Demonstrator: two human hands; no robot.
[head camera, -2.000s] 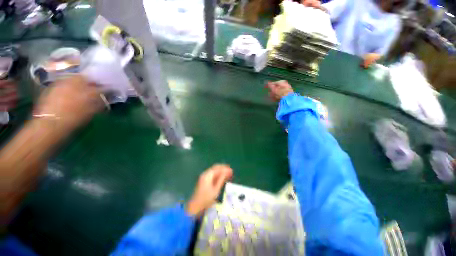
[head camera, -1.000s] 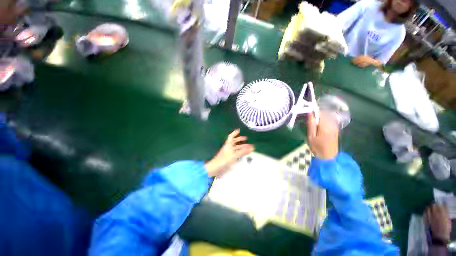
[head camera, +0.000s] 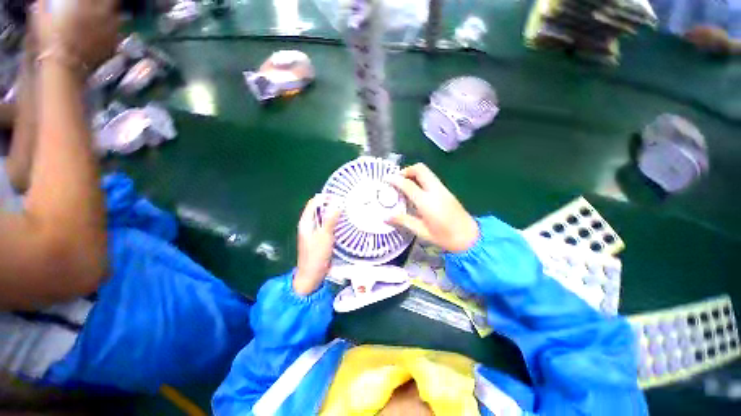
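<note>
A white clip fan (head camera: 366, 240) lies grille up in front of me, its clip (head camera: 370, 286) towards my body. My left hand (head camera: 315, 244) holds the left edge of the fan head, thumb on the grille. My right hand (head camera: 435, 210) is over the right side of the grille, with index finger and thumb around a small round whitish sticker (head camera: 387, 196) just right of the grille centre. Whether the sticker touches the grille cannot be told. Sticker sheets (head camera: 443, 276) lie partly under my right forearm.
More sticker sheets (head camera: 691, 337) lie at the right. Other fans lie beyond (head camera: 459, 112), at the right (head camera: 673, 153) and at the left (head camera: 134, 127). A metal post (head camera: 370, 81) stands behind my fan. A co-worker's arm (head camera: 69, 179) is at left. A sheet stack (head camera: 581, 24) is at the back.
The fan has come from beyond the sheets to in front of my body, and both hands are now at it. My right hand has let go of the clip and moved to the grille. The view has shifted.
</note>
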